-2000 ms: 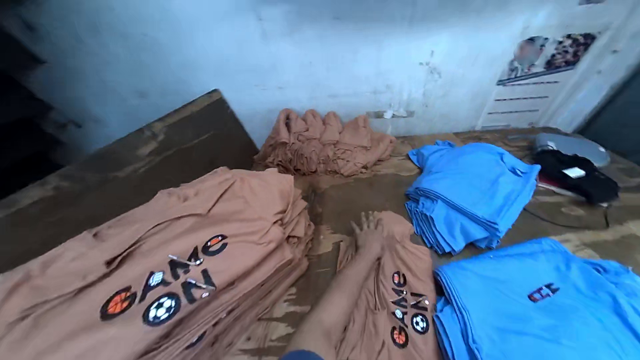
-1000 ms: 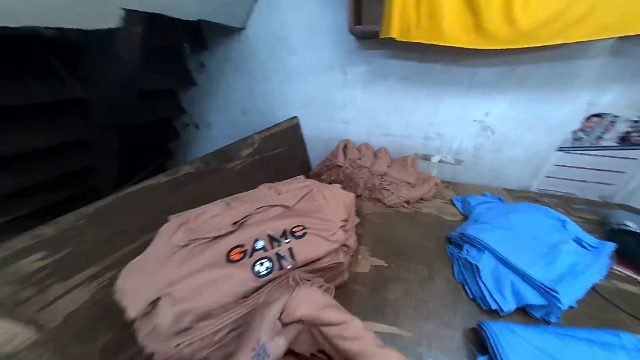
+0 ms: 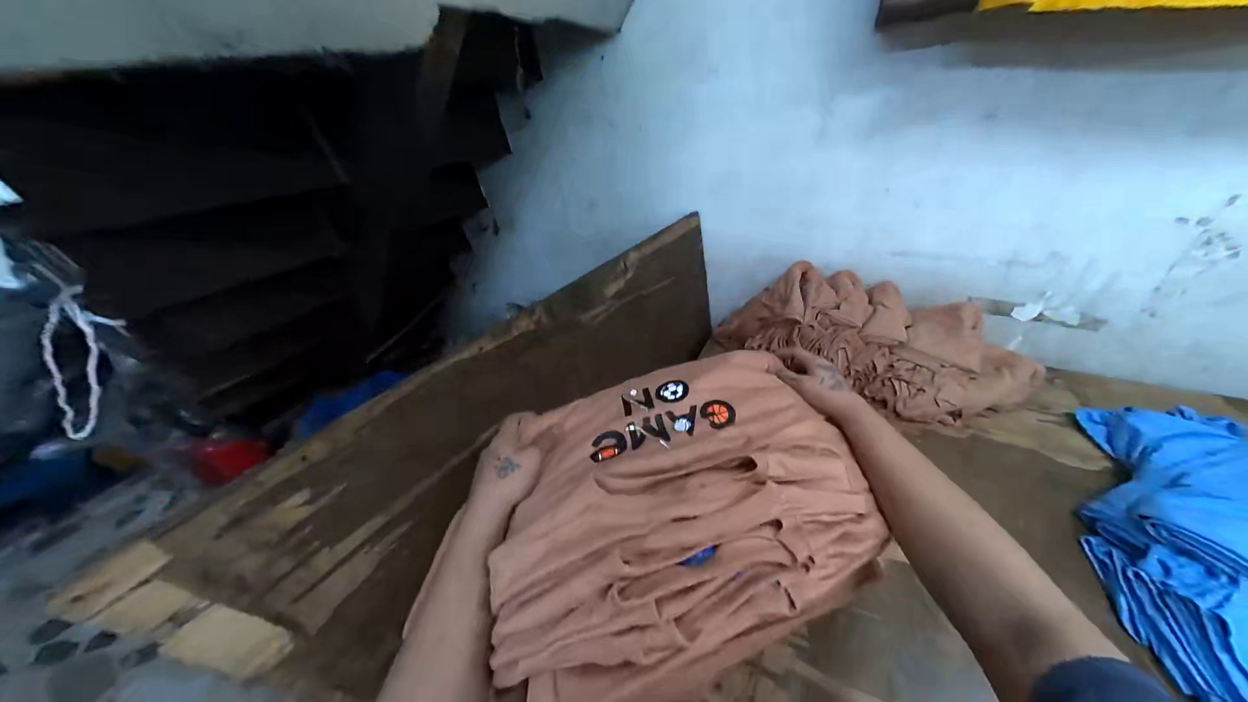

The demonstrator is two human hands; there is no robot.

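A thick stack of brown-orange printed shirts [image 3: 682,526] lies in front of me, its top print upside down to my view and the neck openings toward me. My left hand [image 3: 509,463] grips the stack's far left corner, the thumb side hidden against the cloth. At the far right corner my right hand [image 3: 814,378] holds the stack's edge, its fingers curled over the fabric. Just beyond my right hand, a bunched pile of the same brown-orange cloth [image 3: 877,341] rests against the wall.
A pile of blue folded garments [image 3: 1170,526] lies at right on the worn wooden table [image 3: 985,478]. An upright wooden board [image 3: 604,302] slants along the left side. Dark stair-like steps [image 3: 244,195] and a red object [image 3: 224,456] are beyond it.
The shirt stack, with its print upright earlier, now shows it upside down. Both hands are now on its far corners; two seconds ago one hand pressed a smaller brown-orange pile. The view has swung left.
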